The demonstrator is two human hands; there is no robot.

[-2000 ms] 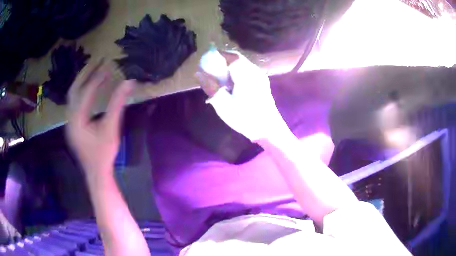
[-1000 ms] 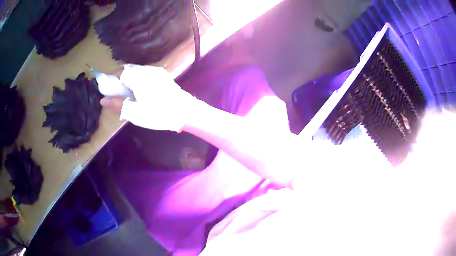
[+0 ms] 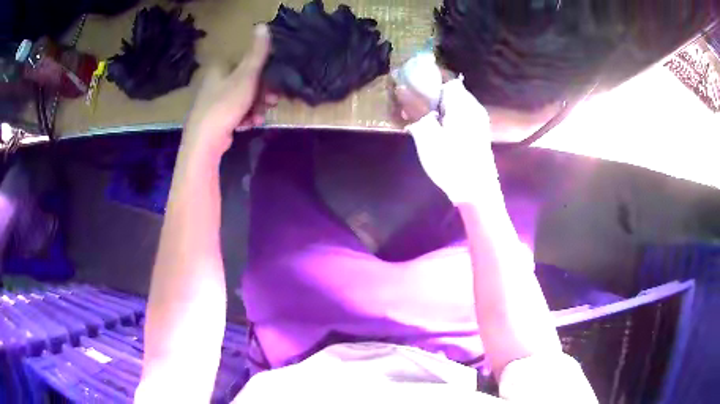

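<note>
A dark spiky hair piece (image 3: 325, 51) lies on the tan bench cover (image 3: 229, 28). My left hand (image 3: 229, 99) is bare and at its left edge, thumb beside the edge and the other fingers curled lower down; whether it grips the piece cannot be told. My right hand (image 3: 458, 130), in a white glove, holds the small white glue bottle (image 3: 422, 76) right of the piece, thin teal tip pointing up and away. Glare washes out the glove.
A smaller spiky piece (image 3: 155, 54) lies left, beside a yellow utility knife (image 3: 95, 84) and a reddish bottle (image 3: 55, 67). Nested dark pieces (image 3: 521, 51) stand right, near a black cable (image 3: 562, 118). Blue totes (image 3: 87, 339) are lower left; a pale-rimmed crate (image 3: 624, 304) is lower right.
The view has turned back towards the bench. My left hand, out of view one second ago, is now at the spiky piece's left edge. My right hand still holds the glue bottle.
</note>
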